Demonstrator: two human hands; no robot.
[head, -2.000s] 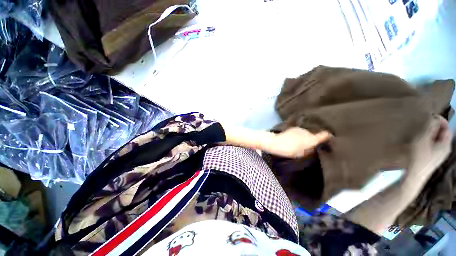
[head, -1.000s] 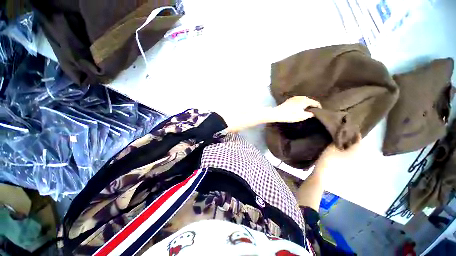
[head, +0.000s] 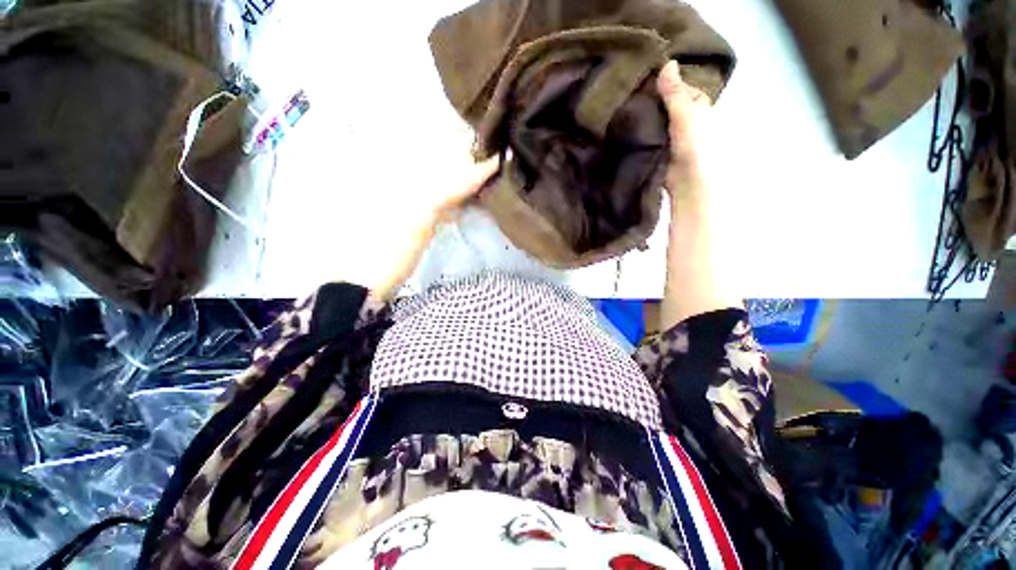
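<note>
A brown garment (head: 574, 239) lies bunched on the white table in front of me, its waist-like opening facing me and showing a dark purplish-brown lining. My right hand (head: 685, 128) grips the right edge of the opening, thumb on top. My left hand (head: 462, 192) is at the lower left edge of the garment; its fingertips are hidden under or behind the cloth, so its hold cannot be made out. A separate flat folded brown garment (head: 875, 67) lies at the upper right of the table.
Brown garments (head: 89, 145) heap at the left with a white cord (head: 192, 145) and small pink-and-white item (head: 279, 120). Black hangers (head: 949, 212) and brown cloth (head: 989, 134) lie at the right edge. Bagged goods (head: 78, 412) are below left, a blue bin (head: 780, 323) below right.
The view has turned, so the table edge now runs level. The garment's opening has been spread wider, showing more lining. My left hand has moved from its upper edge to its lower left side.
</note>
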